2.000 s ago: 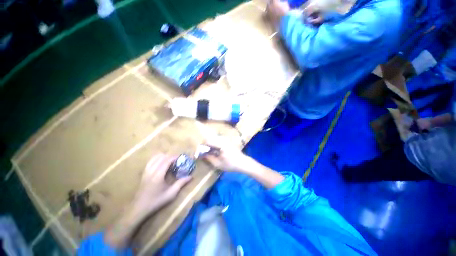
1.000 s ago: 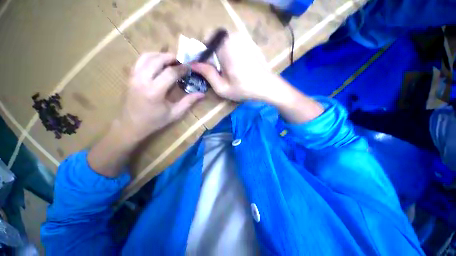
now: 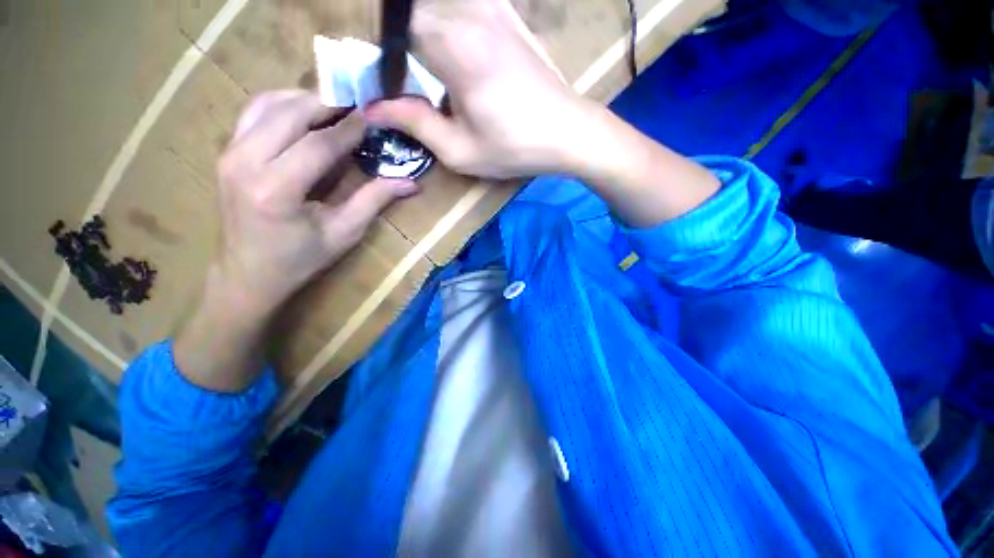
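Observation:
A round black unit with a shiny silvery inside (image 3: 395,154) is held over the bench by my left hand (image 3: 286,191), its fingers and thumb around the rim. My right hand (image 3: 491,109) is over the unit's upper right side, with its thumb at the rim. It holds a thin dark tool (image 3: 395,49), upright in the picture and cut by the top edge. A white wipe or paper pad (image 3: 347,72) lies behind the tool and against the right fingers. The tool's tip is hidden.
A heap of small dark parts (image 3: 104,267) lies on the cardboard-covered bench (image 3: 142,207) at the left. Pale tape strips cross it. A dark cable (image 3: 633,38) lies near the top. A white carton (image 3: 16,420) is at the lower left. Blue floor with a yellow line is at the right.
The view has tilted down, and the box and cylinder have left it. The hands have come together at the unit, with the white pad and dark tool now at its upper edge.

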